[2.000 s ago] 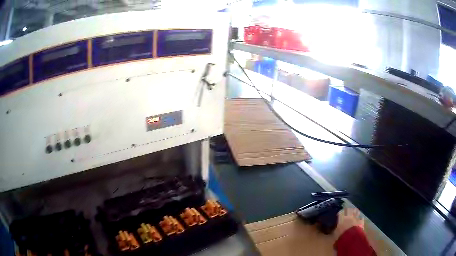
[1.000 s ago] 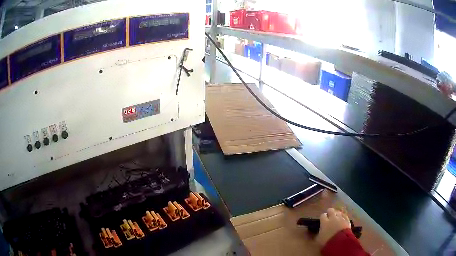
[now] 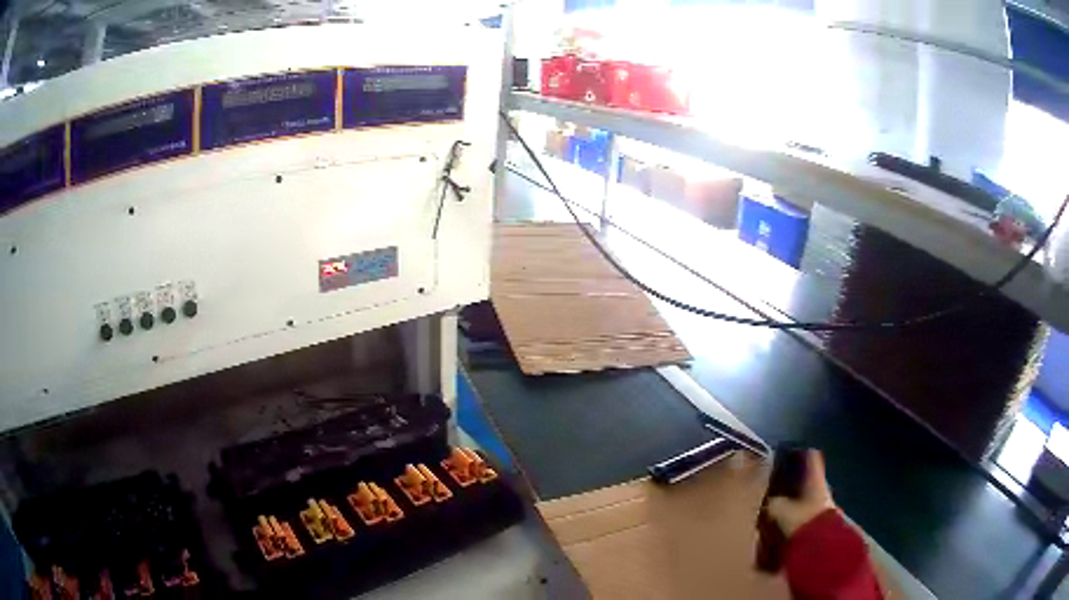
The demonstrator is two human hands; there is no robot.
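Observation:
My right hand [image 3: 802, 506], in a red sleeve, is at the lower right above the cardboard sheet [image 3: 656, 533]. It holds a black unit [image 3: 788, 475] that points roughly away from me; the hand is blurred. Another black unit [image 3: 692, 459] lies at the far edge of the cardboard, with a second one [image 3: 734, 434] touching or close beside it. The test fixture [image 3: 387, 527] with five orange clamps [image 3: 375, 502] sits under the machine; no unit shows in the clamps. My left hand is not in view.
A white test machine [image 3: 246, 258] overhangs the fixtures. A second fixture [image 3: 100, 533] is at the lower left. Another cardboard sheet [image 3: 586, 299] lies behind on the dark green bench [image 3: 563, 428]. A black cable [image 3: 703, 312] hangs across the right side. A shelf holds red crates [image 3: 615, 84].
My right hand has moved slightly right and up, and the unit in it has turned from lying crosswise to pointing away from me. The camera view has shifted a little.

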